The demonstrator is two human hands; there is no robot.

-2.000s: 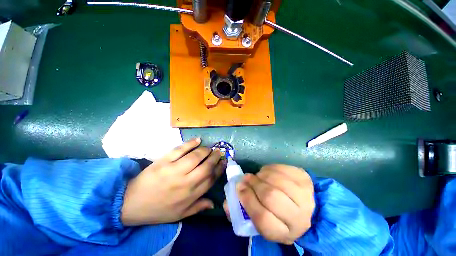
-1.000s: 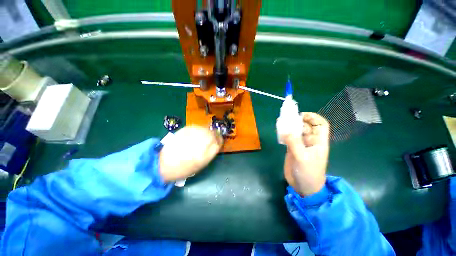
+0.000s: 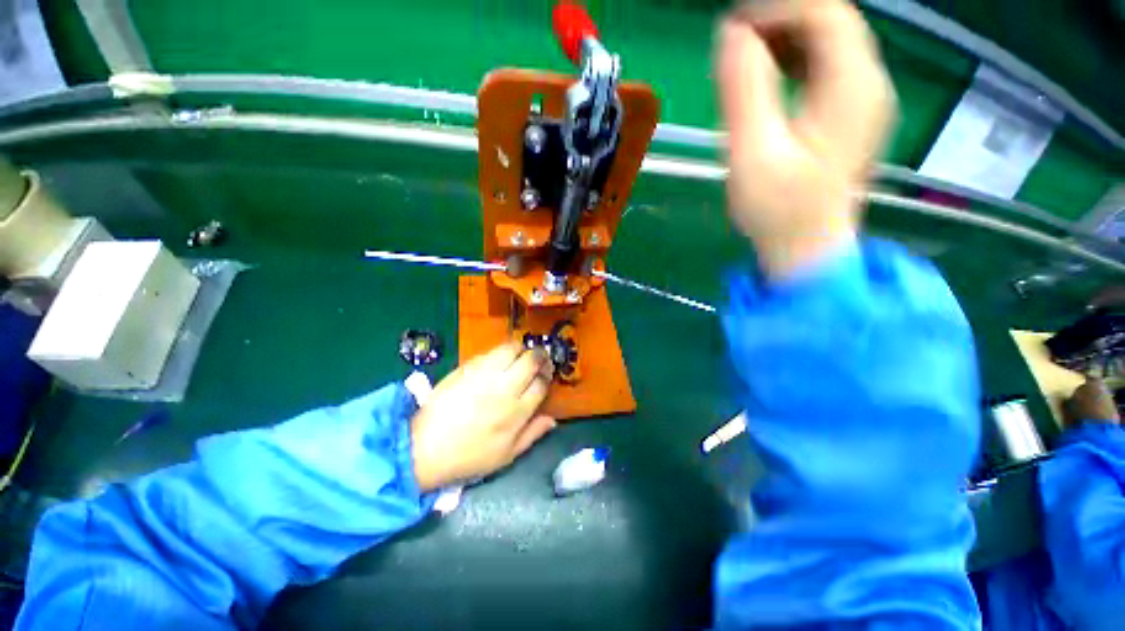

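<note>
The orange toggle press (image 3: 496,160) stands at the centre, its red-gripped handle (image 3: 574,30) pointing up. My left hand (image 3: 479,417) is on the orange base with its fingertips at a small round component (image 3: 553,350) in the nest; the fingers partly hide it. My right hand (image 3: 808,117) is raised to the right of the handle, blurred, fingers curled and apart, not touching the handle and holding nothing visible. The white glue bottle with blue cap (image 3: 580,471) lies on the mat in front of the base. Another round component (image 3: 421,346) lies left of the base.
A white box (image 3: 114,314) stands at left. A thin rod (image 3: 432,260) sticks out both sides of the press. A white stick (image 3: 725,431) lies at right, and crumpled paper (image 3: 448,499) shows under my left arm. A neighbour's hand (image 3: 1091,403) is at far right. A rail runs behind.
The bottle has left my right hand and lies on the mat. My right hand has risen beside the handle. My left hand has moved from the mat to the nest with the component.
</note>
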